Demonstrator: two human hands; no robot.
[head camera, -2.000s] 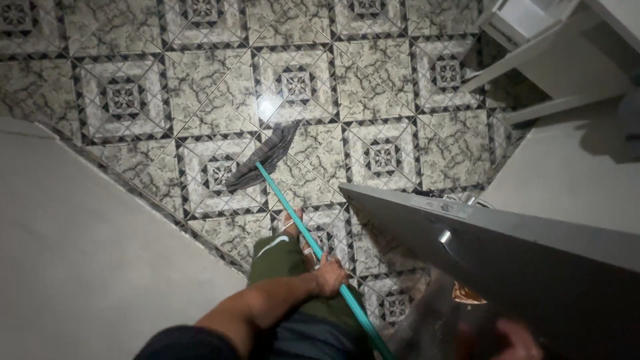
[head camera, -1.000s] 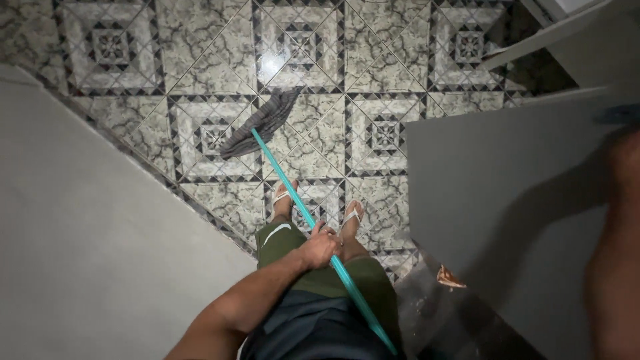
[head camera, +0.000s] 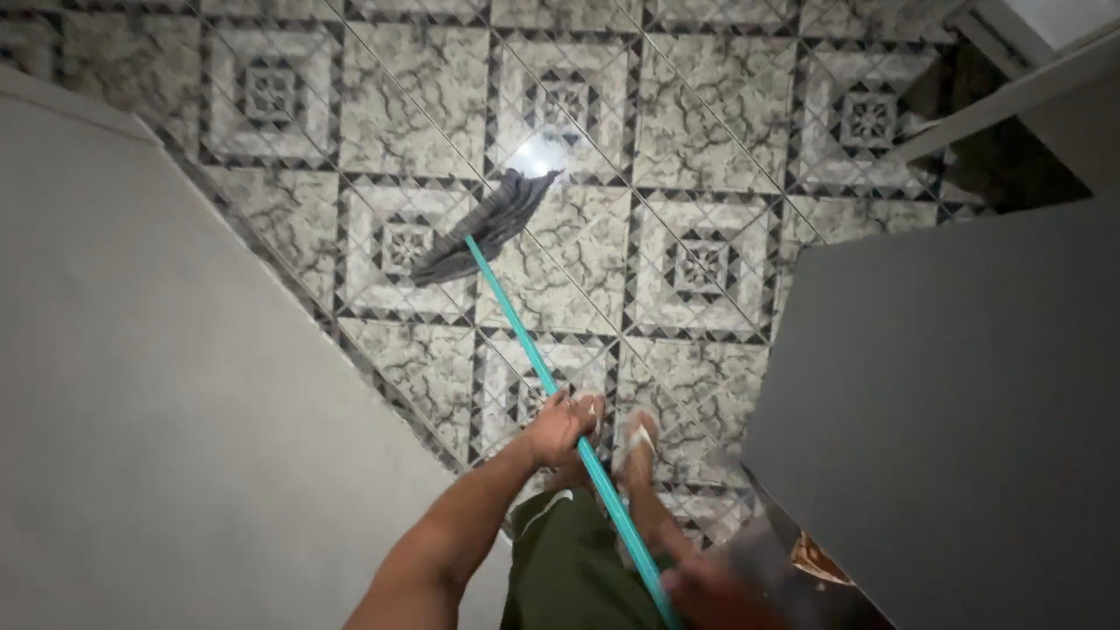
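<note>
A teal pole (head camera: 516, 324) runs from the bottom edge up to a dark grey cloth (head camera: 494, 227), which lies bunched around its far end on the patterned tile floor (head camera: 560, 271). My left hand (head camera: 560, 427) is closed around the middle of the pole, above my feet in flip-flops. Low in the view, my right hand (head camera: 713, 591) is blurred and lies beside the near part of the pole; whether its fingers grip it cannot be made out.
A pale wall (head camera: 175, 350) borders the floor at the left. On the right stands a grey door or panel (head camera: 945, 376), with a torn brown piece (head camera: 818, 560) near its lower edge. White furniture legs (head camera: 1006, 101) reach in at the upper right.
My right hand has come from the right side, by the grey panel, to beside the pole. The panel has swung from its earlier angle. My left hand has stayed on the pole.
</note>
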